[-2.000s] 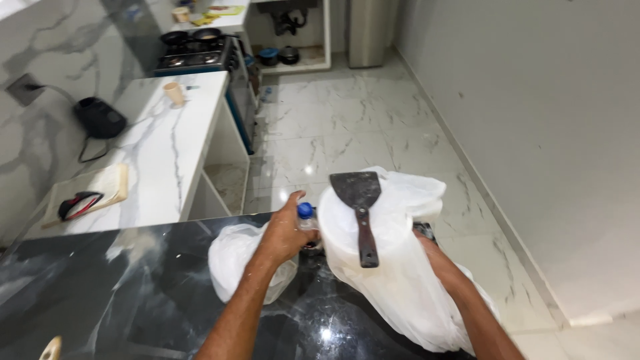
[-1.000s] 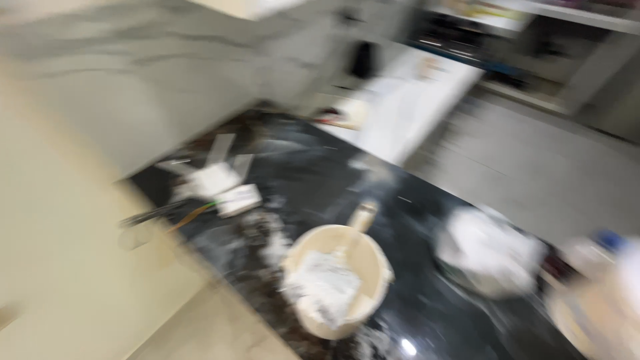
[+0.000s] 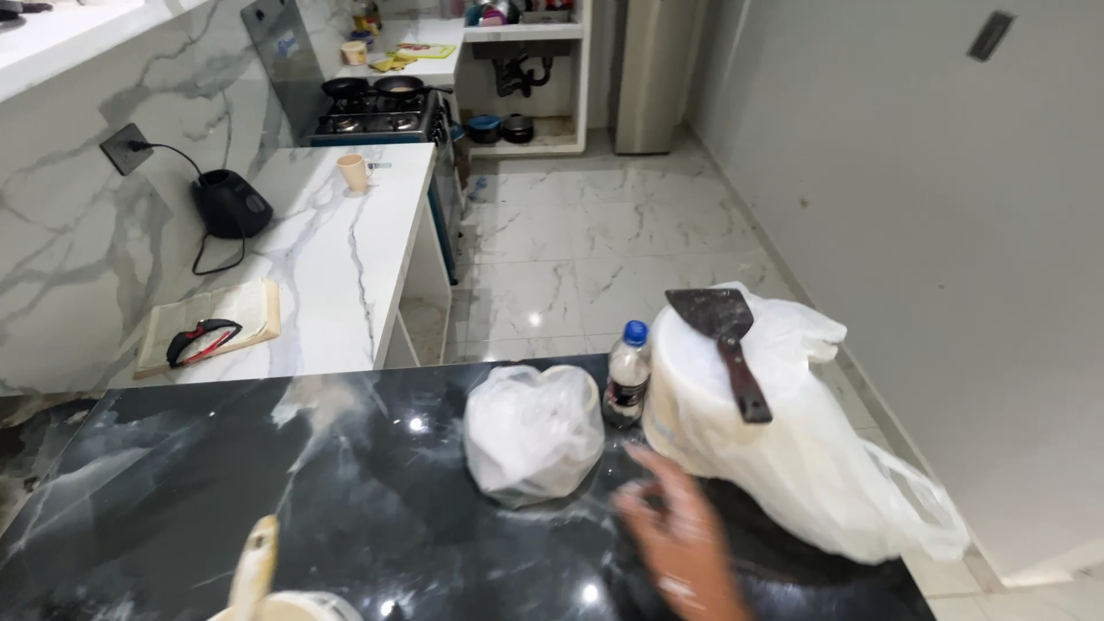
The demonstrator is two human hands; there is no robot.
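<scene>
My right hand [image 3: 677, 535] hovers over the black marble counter [image 3: 414, 492], smeared with white, its fingers apart and holding nothing. Just beyond it stands a plastic bottle [image 3: 628, 375] with a blue cap. Left of the bottle lies a knotted-looking white plastic bag [image 3: 533, 431] with something white inside. To the right, a white bucket [image 3: 681, 388] is partly covered by a plastic bag [image 3: 811, 457]; a broad scraper [image 3: 729, 345] with a dark handle lies on top. At the bottom edge, a handle [image 3: 255, 565] leans out of a cream bucket [image 3: 306, 608]. My left hand is out of view.
A white marble counter [image 3: 319, 259] beyond carries an open book [image 3: 207, 323] with red-and-black glasses [image 3: 203, 341] on it, a cup [image 3: 353, 172] and a black appliance [image 3: 230, 204]. Farther back are a gas stove [image 3: 375, 116] and shelves with pots [image 3: 517, 128]. A grey wall [image 3: 940, 259] runs along the right.
Two seconds ago both hands were at the bottle and bucket; now only the right hand shows, apart from them. The view swung to the left and back.
</scene>
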